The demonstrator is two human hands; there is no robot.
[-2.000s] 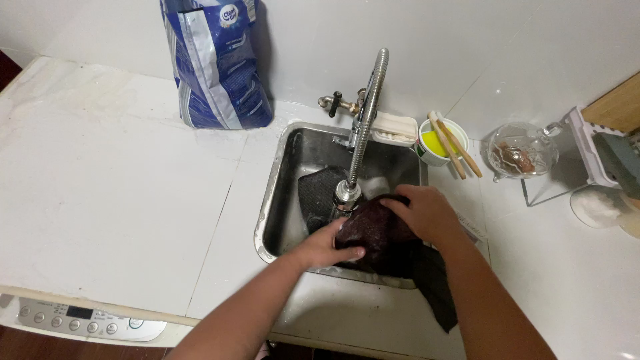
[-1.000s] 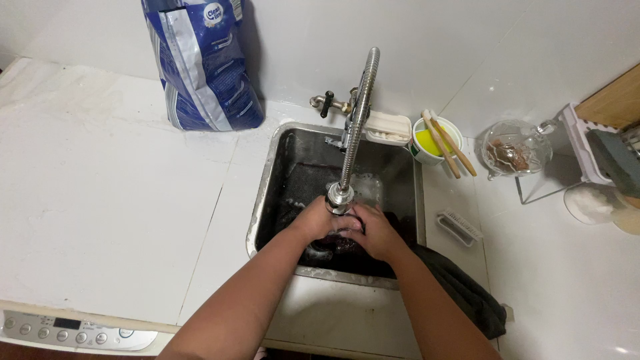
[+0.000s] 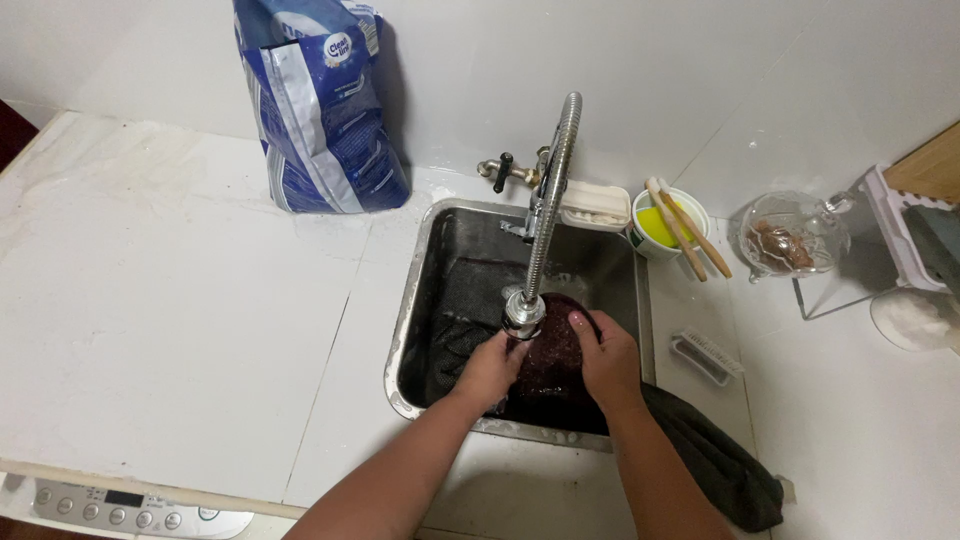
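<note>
Both of my hands are over a steel sink (image 3: 406,360), holding a wet dark maroon item (image 3: 556,352) under the faucet's spray head (image 3: 523,313); its material is not certain. My left hand (image 3: 489,371) grips it at the left, just below the spray head. My right hand (image 3: 606,360) pinches its upper right edge, thumb on the near face. Dark mesh-like fabric (image 3: 476,307) lies in the left of the sink. A dark cloth (image 3: 705,454) hangs over the sink's right front corner onto the counter, partly behind my right forearm.
Behind the sink are a blue Cleanline bag (image 3: 337,127), a tap handle (image 3: 504,172) and a white soap dish (image 3: 596,206). To the right stand a tub (image 3: 643,244) with wooden-handled brushes (image 3: 690,232), a small scrubbing brush (image 3: 705,356), a glass dish (image 3: 787,232) and a rack (image 3: 900,232).
A second ago my hands were close together, low under the spray head; now they are apart with the maroon item spread between them. The dark cloth hung from the sink's right front then too.
</note>
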